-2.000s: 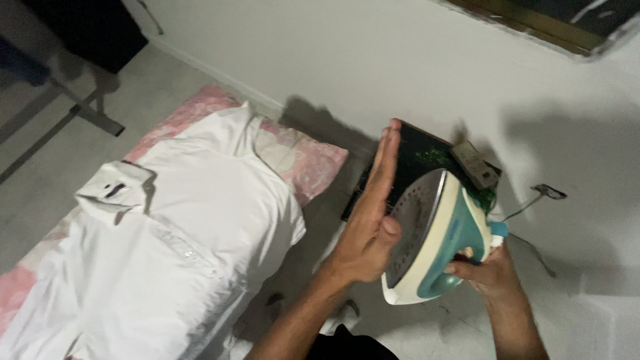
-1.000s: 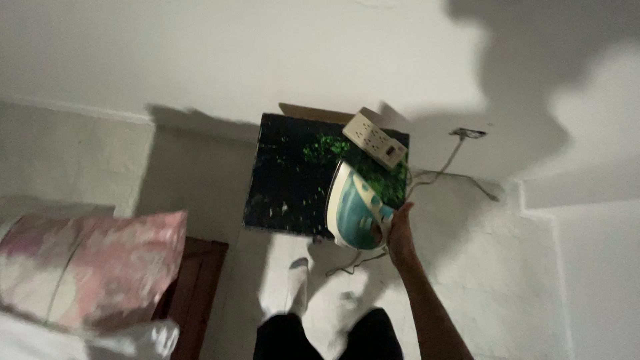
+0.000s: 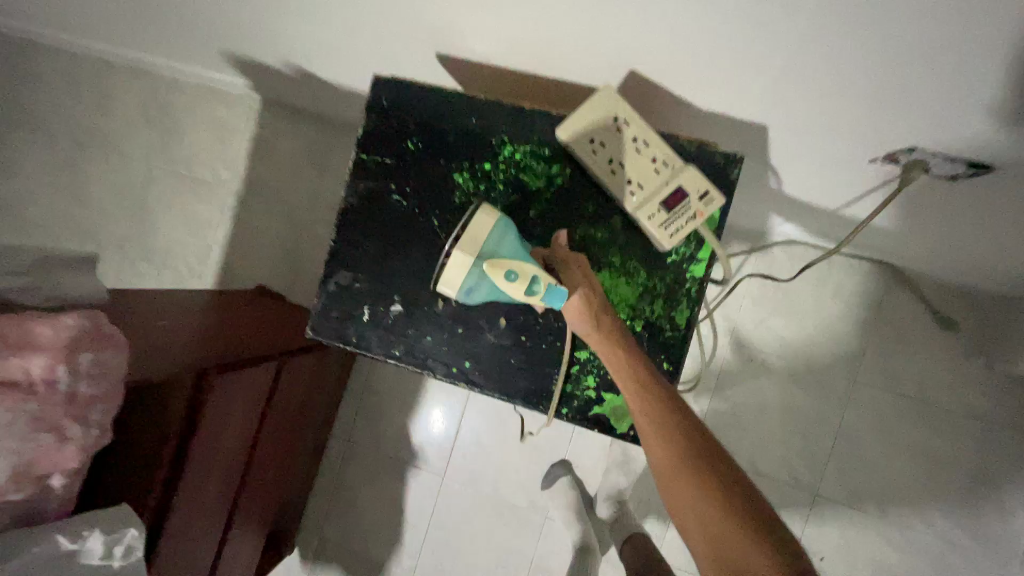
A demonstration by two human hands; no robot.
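My right hand (image 3: pixel 578 288) is closed around the handle of a teal and cream clothes iron (image 3: pixel 500 268). The iron is over a black board-like top with green patches (image 3: pixel 400 264), its soleplate facing left; whether it rests on the top cannot be told. Its cord hangs from the handle end past the near edge. A cream power strip (image 3: pixel 640 164) lies at the back right of the same top, up and to the right of the iron. My left hand is out of view.
Left of the black top stands dark red wooden furniture (image 3: pixel 216 448), with pink patterned fabric (image 3: pixel 56 400) beside it. A cable runs to a wall outlet (image 3: pixel 932 164) on the right, and loose cords trail over the tiled floor (image 3: pixel 448 472). Feet in socks are below.
Two seconds ago my left hand was held flat near the iron's soleplate; it has left the view. The iron, in my right hand, has moved over the black top. The view has swung right.
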